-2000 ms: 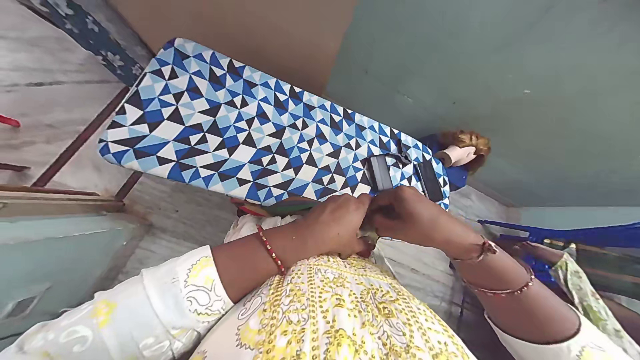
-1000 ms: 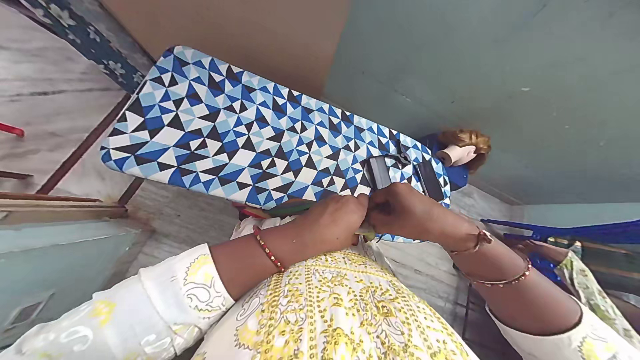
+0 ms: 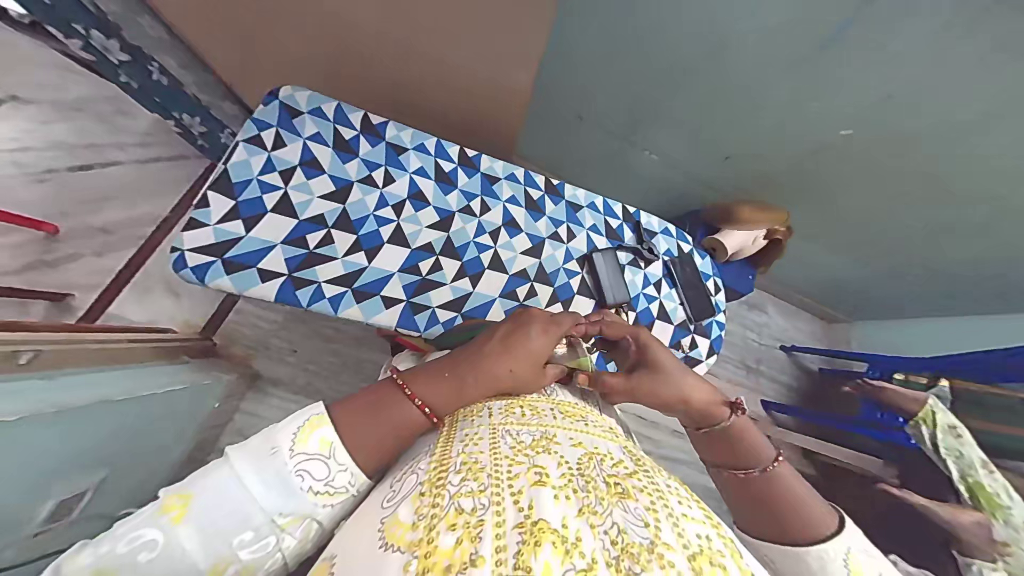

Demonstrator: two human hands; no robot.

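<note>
My left hand (image 3: pixel 528 350) and my right hand (image 3: pixel 644 370) meet in front of my patterned yellow and white garment (image 3: pixel 520 480). Between their fingertips is a small, pale piece with some green (image 3: pixel 578 360), largely hidden by the fingers; what it is I cannot tell. Just beyond the hands lies the near edge of an ironing board (image 3: pixel 416 232) with a blue, white and black triangle pattern. On it, close to my right hand, rest a dark rectangular box-like device (image 3: pixel 610 278) with a black cable (image 3: pixel 644 246) and a black smartphone (image 3: pixel 692 288).
A mannequin head with brown hair (image 3: pixel 748 236) is past the board's right end, by the wall (image 3: pixel 760 104). At the right, a person's arm in a green and white floral sleeve (image 3: pixel 960 448) is near blue metal bars (image 3: pixel 864 360). A flowered curtain (image 3: pixel 136 72) hangs upper left.
My fingers have parted somewhat, so the small pale and green piece between them shows more. The things on the board have stayed put.
</note>
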